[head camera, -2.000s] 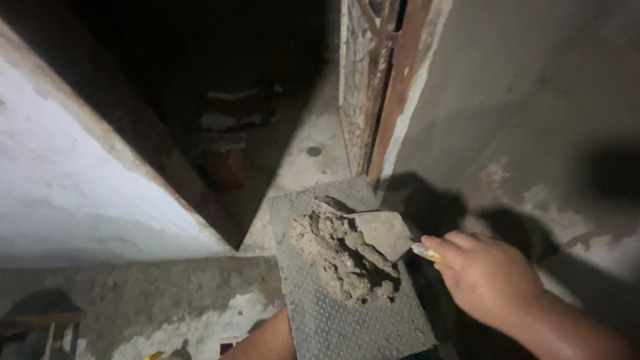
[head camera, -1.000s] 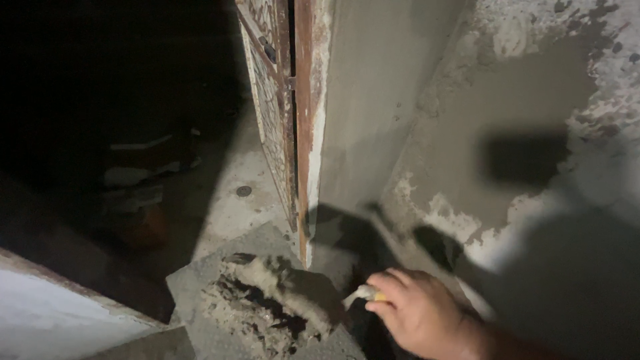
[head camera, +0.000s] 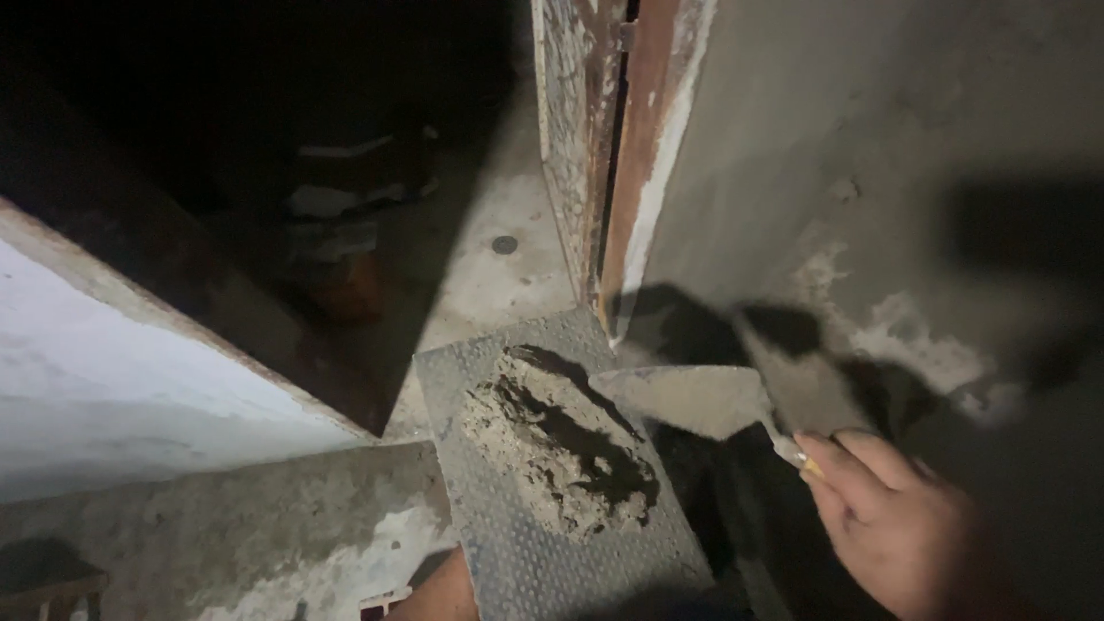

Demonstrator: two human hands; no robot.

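My right hand [head camera: 888, 517] grips the handle of a pointed trowel [head camera: 690, 398], whose blade lies flat-side up beside the mortar. A rectangular, dimpled mortar board [head camera: 509, 552] slopes across the lower middle and bears a heap of wet grey mortar [head camera: 561, 448]. Only the wrist or forearm of my left hand [head camera: 440, 591] shows, at the board's lower left edge; the fingers are hidden beneath the board, so their grip cannot be seen.
A worn door frame [head camera: 642, 164] rises beyond the board, beside a grey plastered wall [head camera: 776, 129]. At left stands a white wall section [head camera: 129, 371]. The doorway between them is dark, with a strip of concrete floor [head camera: 492, 293] lit.
The trowel blade, over the mortar two seconds ago, is now off to the right of the heap. My right hand has moved away from the mortar with it. The view has swung about.
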